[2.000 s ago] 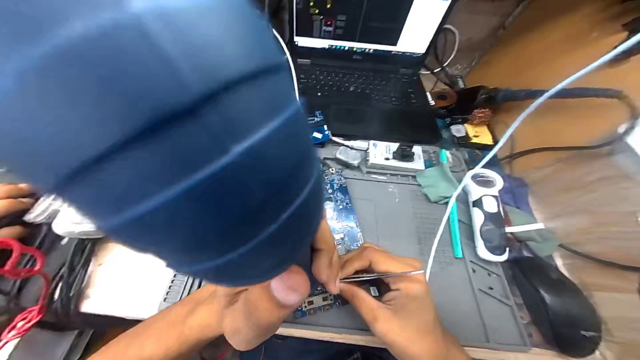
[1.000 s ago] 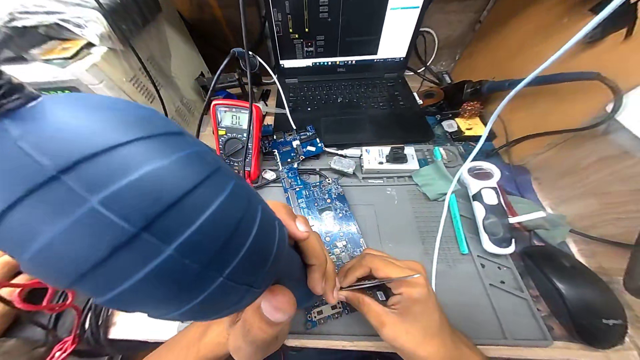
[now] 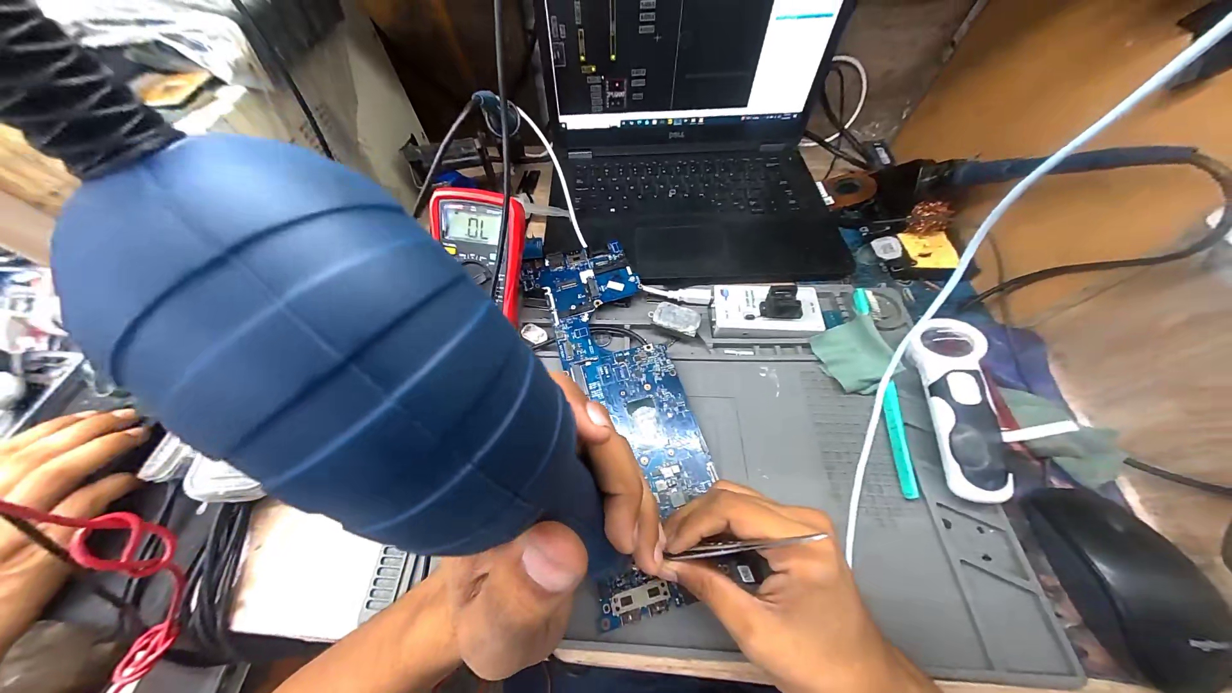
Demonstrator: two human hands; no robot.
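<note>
In the head view, my left hand (image 3: 525, 587) wraps around the narrow lower end of a big dark blue, ribbed tool body or hose (image 3: 346, 356), which fills the left half of the view; its exact kind cannot be told. My right hand (image 3: 770, 587) pinches thin metal tweezers (image 3: 760, 547) over the lower part of a blue laptop circuit board (image 3: 664, 423). The fingertips of both hands meet there and hide the tips of the tweezers. The board lies on a grey work mat (image 3: 780, 423), a metal-shielded connector area showing at its lower end.
Behind the mat stand an open laptop (image 3: 688, 192) and a red multimeter (image 3: 474, 227). At right are a white-and-black handheld magnifier (image 3: 962, 414), a teal stick (image 3: 900, 438), a black mouse (image 3: 1126, 577) and a pale cable (image 3: 962, 260) crossing the view. Another person's hand (image 3: 67, 472) rests at far left.
The blue ribbed body has tilted over to the left, and the multimeter behind it has come into sight. Both hands stay together at the board's lower part. The view has shifted somewhat.
</note>
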